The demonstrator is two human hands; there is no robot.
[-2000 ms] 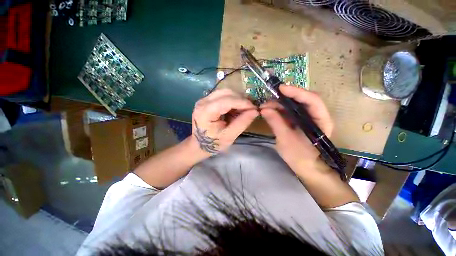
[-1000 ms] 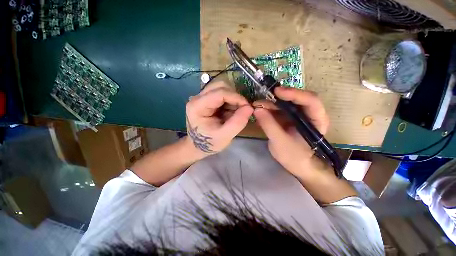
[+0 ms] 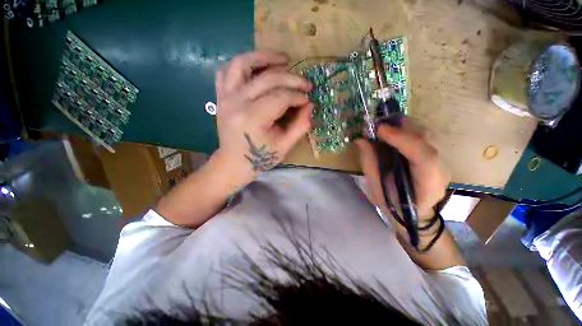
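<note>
A green circuit board panel (image 3: 328, 130) lies on the tan work board (image 3: 447, 95). My right hand (image 3: 408, 159) holds a black soldering iron (image 3: 397, 169); its metal tip points away from me over the panel's right part. My left hand (image 3: 265, 108) is at the panel's left edge, thumb and fingertips close together; whether they pinch a wire is too blurred to tell. A thin dark wire (image 3: 319, 58) arcs over the panel's upper left. A white ring-shaped component (image 3: 211, 108) lies on the green mat beside my left hand.
Another panel (image 3: 96, 89) lies at left on the green mat (image 3: 172, 57). A round silvery tin (image 3: 533, 79) stands at right. Yellow rings (image 3: 490, 152) lie near it. Black cable loops by my right wrist. Cardboard boxes (image 3: 137, 178) are below the bench. A person's white sleeve (image 3: 565, 255) shows at lower right.
My hands have moved apart from their fingertip-to-fingertip position. The iron has swung more upright and moved right over the panel. My left hand has moved to the panel's left edge. The view has shifted.
</note>
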